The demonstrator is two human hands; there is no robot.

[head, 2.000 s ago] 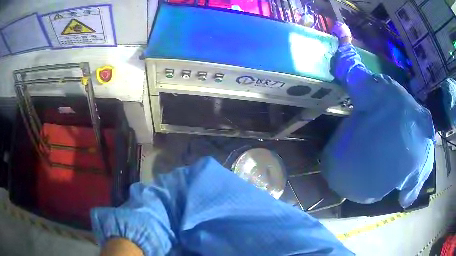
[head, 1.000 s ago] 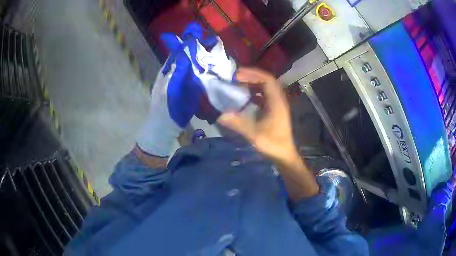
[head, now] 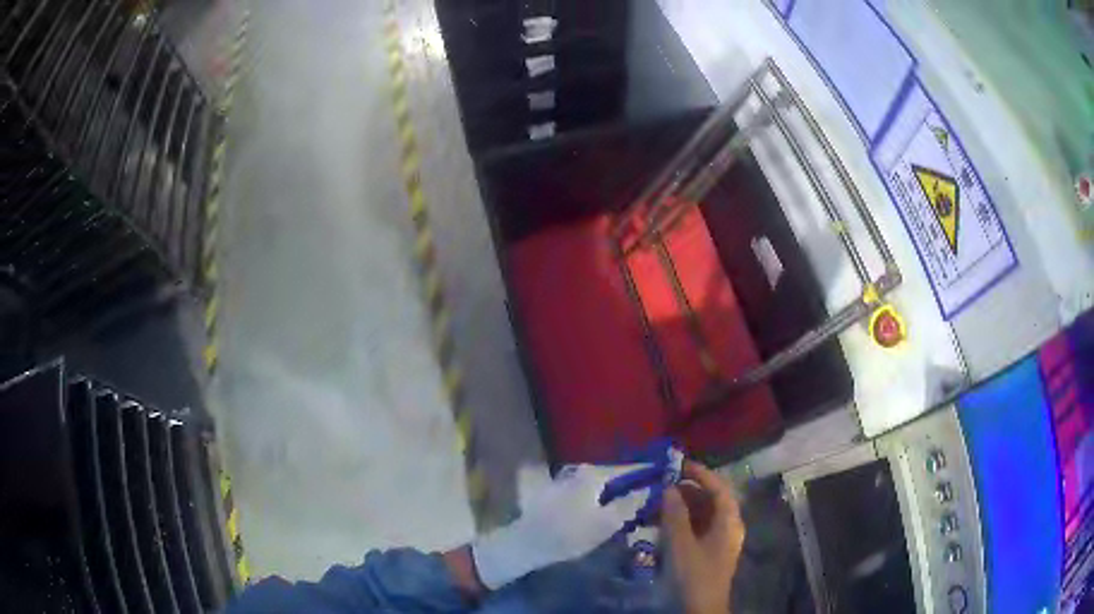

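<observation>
My left hand [head: 546, 528], in a white glove, reaches in from the lower edge. My bare right hand [head: 708, 534] is beside its fingertips, with the fingers curled on a small blue-and-white piece that looks like glove material [head: 654, 482]. I cannot tell whether the blue part is the left glove's own fingers or a second glove, nor whether my left hand grips it. Both hands are just below the near edge of a black bin.
The black bin has a red area [head: 576, 336] inside and a tubular metal frame [head: 828, 216] over it. Black bins with white labels [head: 498, 72] stand beyond. An emergency stop [head: 887, 326], warning sheet [head: 948, 216] and teal-topped machine [head: 1014, 468] are right; dark racks [head: 132, 492] are left.
The view has swung towards the bin and floor. Both hands are now lower in the picture, still together at the blue-and-white material. The other person's blue sleeve has left the view.
</observation>
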